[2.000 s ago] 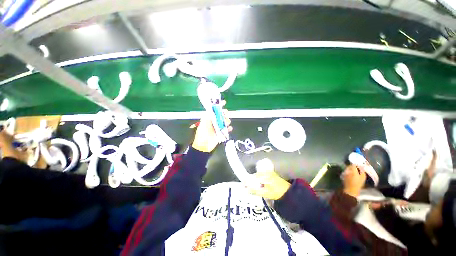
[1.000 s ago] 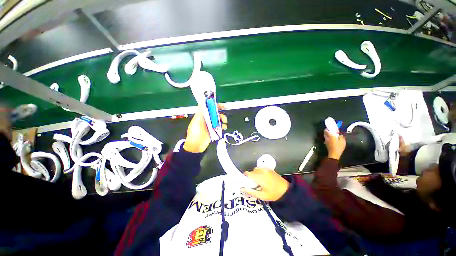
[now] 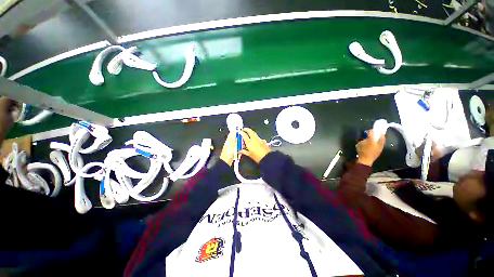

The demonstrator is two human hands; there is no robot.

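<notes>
A white curved device [image 3: 235, 121] is upright in front of me over the black bench, with a blue strip on its upper part. My left hand [image 3: 228, 151] is closed around its left side just below the rounded head. My right hand [image 3: 254, 145] holds the same part from the right, its fingers near the blue strip. The device's thin white arm curves down below my hands towards my chest. A flat white roll [image 3: 295, 124] lies right of my hands, and a thin pale loop [image 3: 275, 142] shows beside my right hand.
Piled white devices [image 3: 130, 167] lie at left. The green belt [image 3: 281, 62] beyond the bench bears several devices. A slim pale-yellow stick [image 3: 332, 164] lies right of me. Another person's hand [image 3: 371, 147] holds a device at right, near a white sheet [image 3: 406, 111]. A red-orange stick [image 3: 190, 119] lies at the bench's far edge.
The device is lower and closer to me. My right hand has moved up from the device's lower arm to its upper part, beside my left. The view has shifted, and belt devices appear further left.
</notes>
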